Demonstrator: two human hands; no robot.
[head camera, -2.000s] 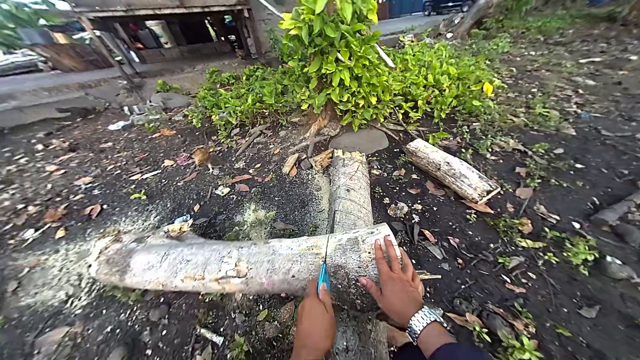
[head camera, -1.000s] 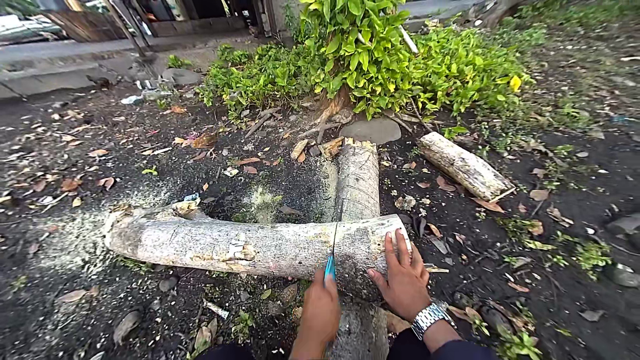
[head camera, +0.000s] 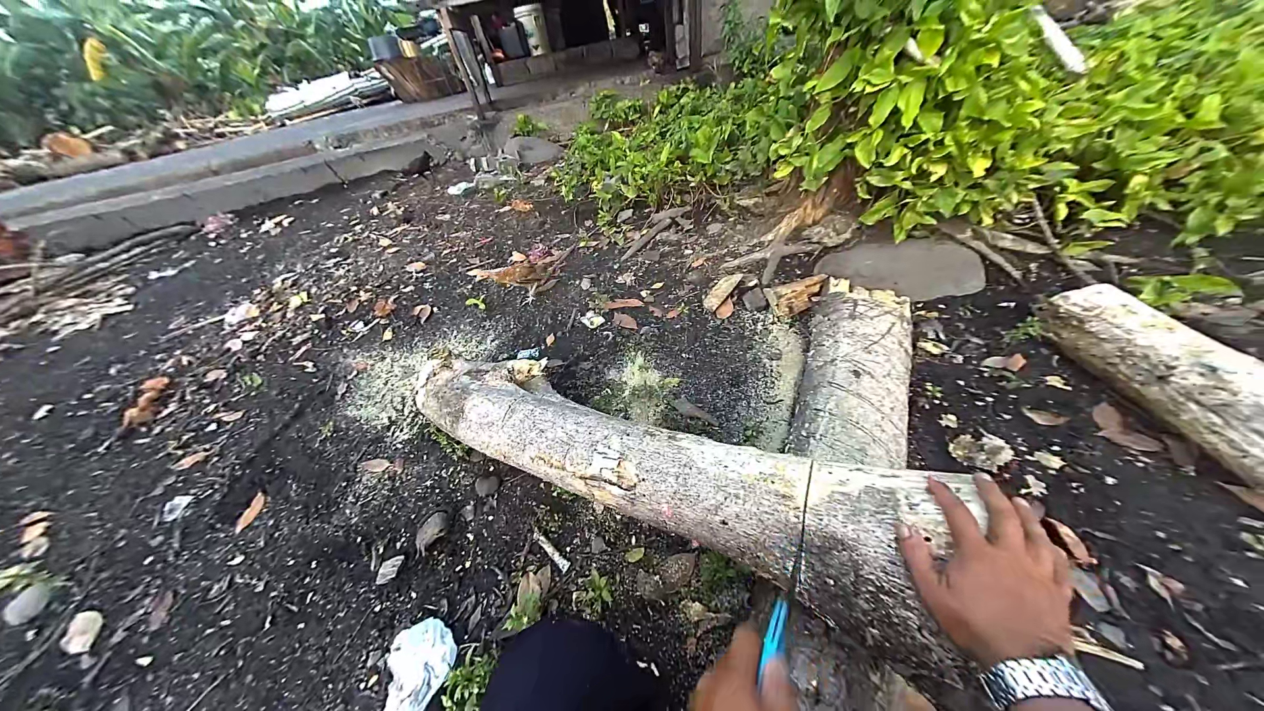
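Observation:
My left hand (head camera: 741, 676), low in the frame, is closed around the blue handle of a hand saw (head camera: 774, 637). The saw's thin dark blade stands in a cut across a pale, curved log (head camera: 671, 479). Right of the blade, my right hand (head camera: 997, 573) lies palm down on the log near its end, fingers spread, with a metal-banded watch on the wrist. Under this log, crosswise, runs a second log (head camera: 857, 375) with several shallow cuts on top. The blade's lower part is hidden.
A third log piece (head camera: 1165, 365) lies on the soil at right. Near the crossing logs are a flat stone (head camera: 901, 269), leafy bushes and sawdust. A crumpled white plastic piece (head camera: 420, 664) lies by my knee (head camera: 573, 667). A brown bird, seemingly a hen (head camera: 523, 272), stands beyond the log.
The view has swung to the left, showing more ground and roadside there. My left hand stays on the saw in the cut, and my right hand stays on the log.

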